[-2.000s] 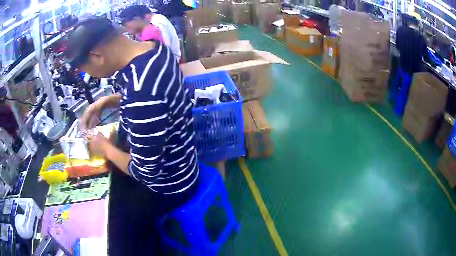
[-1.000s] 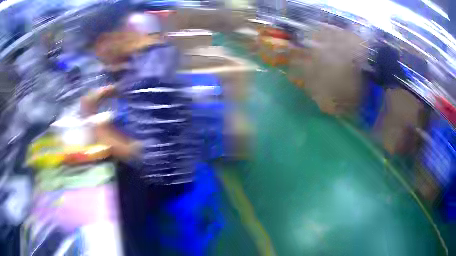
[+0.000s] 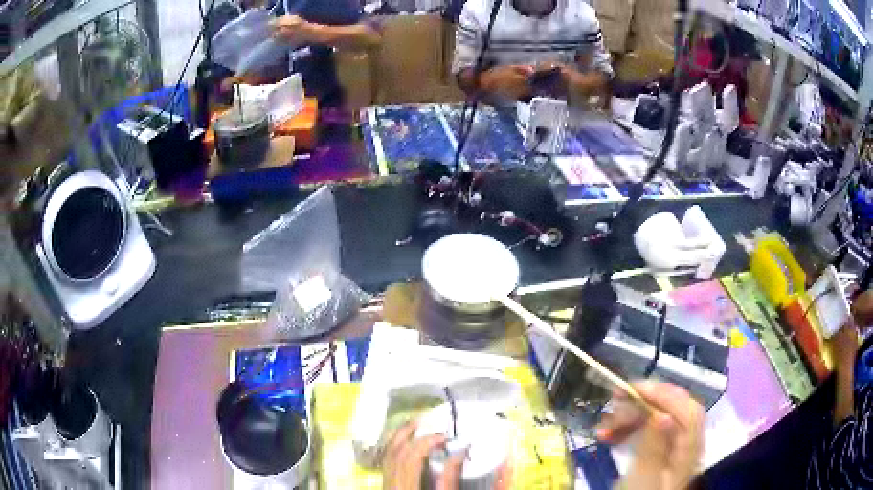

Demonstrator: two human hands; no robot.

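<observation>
My right hand (image 3: 660, 431) holds a thin pale stick (image 3: 574, 349) at its lower end. The stick's far tip is at the near rim of a round tin with a white top (image 3: 469, 270). My left hand (image 3: 426, 461), cut off by the bottom edge, has its fingers on a round white part (image 3: 476, 435). That part lies by a white plastic housing (image 3: 383, 383) on the yellow pad (image 3: 335, 440). A white cup with a glossy black ball head (image 3: 260, 431) and thin red wires stands left of the pad.
A clear bag of screws (image 3: 311, 278) lies behind the pad. Silver-grey boxes (image 3: 670, 349) are right of the tin. A ring-faced white unit (image 3: 94, 244) stands at left, a white housing (image 3: 680, 241) on the dark belt. People work across the belt.
The view has swung from the neighbouring worker and green floor to my own bench. Both my hands, the stick, the tin and the yellow pad are now in view.
</observation>
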